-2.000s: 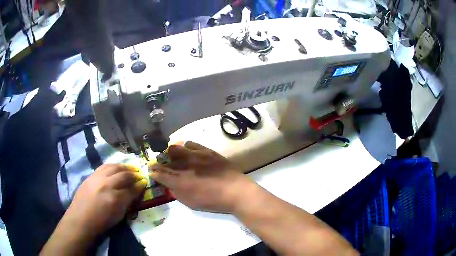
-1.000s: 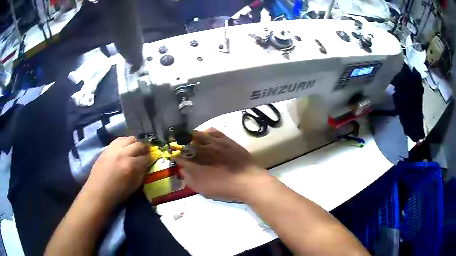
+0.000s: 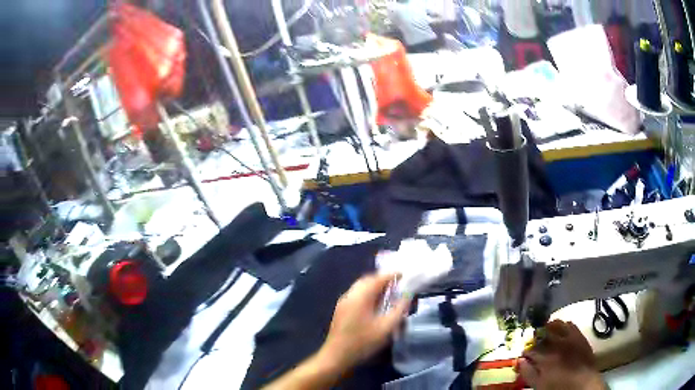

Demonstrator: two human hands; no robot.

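My left hand (image 3: 362, 320) is over the dark cloth left of the machine, its fingertips at the lower left edge of a crumpled white piece (image 3: 427, 263). Blur hides whether the fingers grip it. My right hand (image 3: 562, 359) is beside the lit presser foot (image 3: 518, 335), fingers bent; what lies under them is hidden. Garment panels (image 3: 305, 320), black with pale grey-blue parts and dark strips, spread left of the white sewing machine (image 3: 602, 263). The red tape (image 3: 495, 366) shows on the machine bed.
Black-handled scissors (image 3: 610, 316) lie under the machine arm. A dark upright tube (image 3: 512, 183) stands at the machine's left end. Red bags (image 3: 145, 65) hang from metal poles at the back left. Black thread cones (image 3: 648, 80) stand at upper right. Another work table (image 3: 594, 146) is behind.
The view has swung left and up, so the machine sits lower right. My left hand has left the needle area and moved to the white piece; my right hand has stayed by the presser foot.
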